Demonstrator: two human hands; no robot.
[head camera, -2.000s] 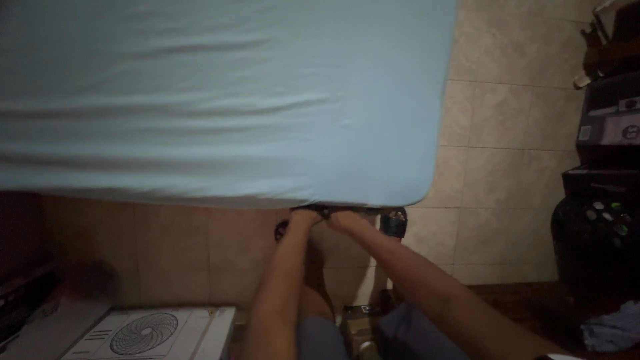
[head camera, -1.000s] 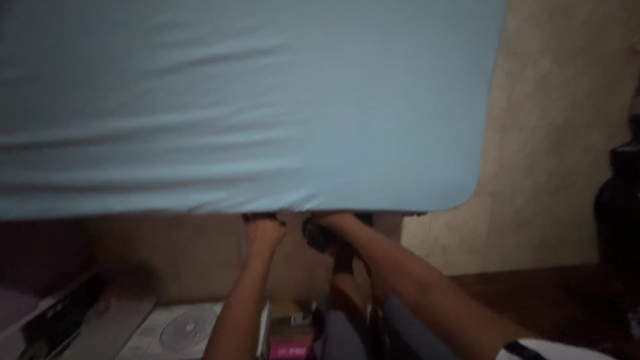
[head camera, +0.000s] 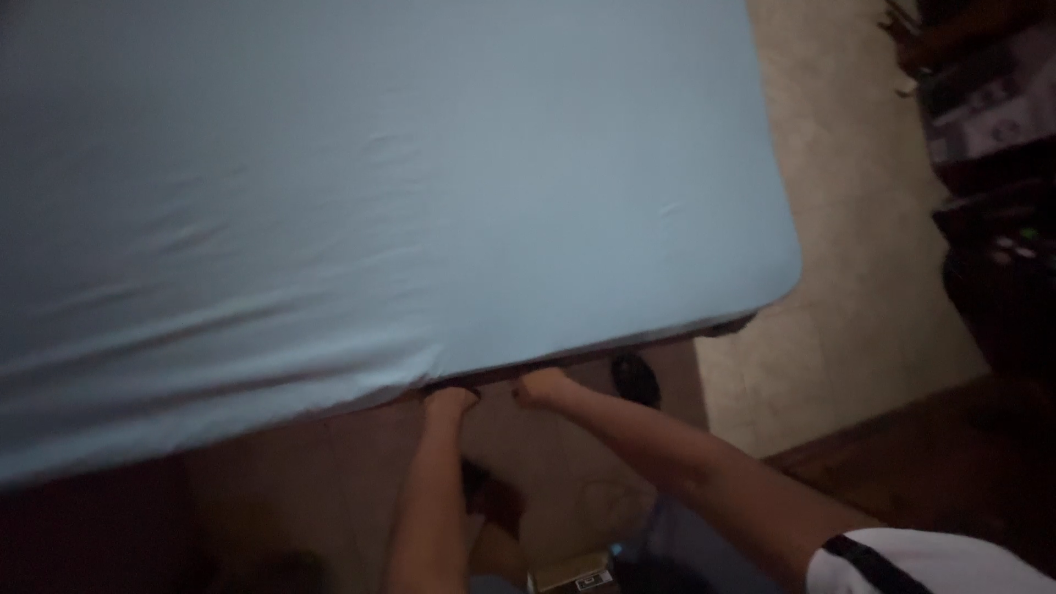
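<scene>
A mattress with a light blue fitted sheet (head camera: 561, 198) fills the upper left of the head view, wrinkled at its lower left and smooth toward the rounded right corner. At its near edge, my left hand (head camera: 450, 400) is closed on the edge of the sheet, fingertips hidden beneath it. A little to the right, my right hand (head camera: 540, 388) is also closed at the same edge, its fingers partly tucked under. A dark strip shows along the underside between and beyond both hands.
Tiled floor (head camera: 825, 355) runs along the mattress's right side. Dark furniture with items on it (head camera: 998, 124) stands at the far right. Below the mattress edge are a dark shoe (head camera: 635, 379), my legs and a box (head camera: 577, 575) at the bottom.
Both hands stay at the mattress's near edge. They were close together two seconds ago and farther apart one second ago. The mattress edge now slants in the view, and the wrinkles near the hands have changed.
</scene>
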